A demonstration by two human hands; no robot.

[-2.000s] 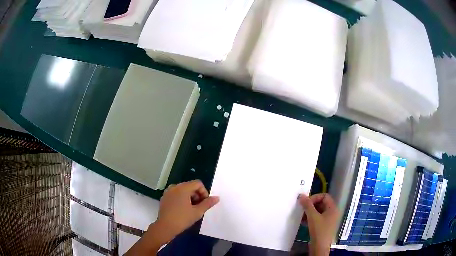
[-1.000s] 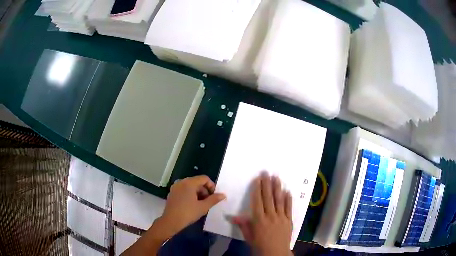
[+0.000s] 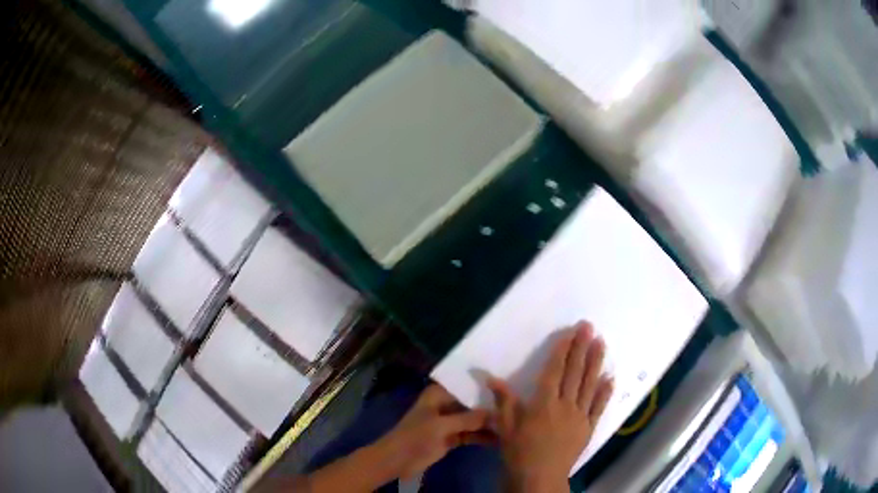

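Observation:
A laid-up laminate [image 3: 616, 279] with an opaque white backsheet on top lies at the table's near edge, with small marks near its right edge. My right hand [image 3: 554, 414] lies flat on the white sheet, fingers together and palm down. My left hand [image 3: 448, 424] is at the sheet's near left corner, thumb and fingers pinching the edge. Whatever lies under the white sheet is hidden.
A solar glass stack [image 3: 414, 144] stands to the left, with small white offcuts [image 3: 534, 208] beside it. EVA film stacks [image 3: 717, 144] stand behind. Blue solar cell strings [image 3: 736, 438] are at lower right. A wire rack tray [image 3: 226, 279] of white-topped panels is at lower left. Yellow handle loop [image 3: 643, 414] shows beside the sheet.
The view has turned left, bringing more of the rack into sight. My right hand went from the sheet's right edge to flat on its surface; my left hand has moved to the near corner.

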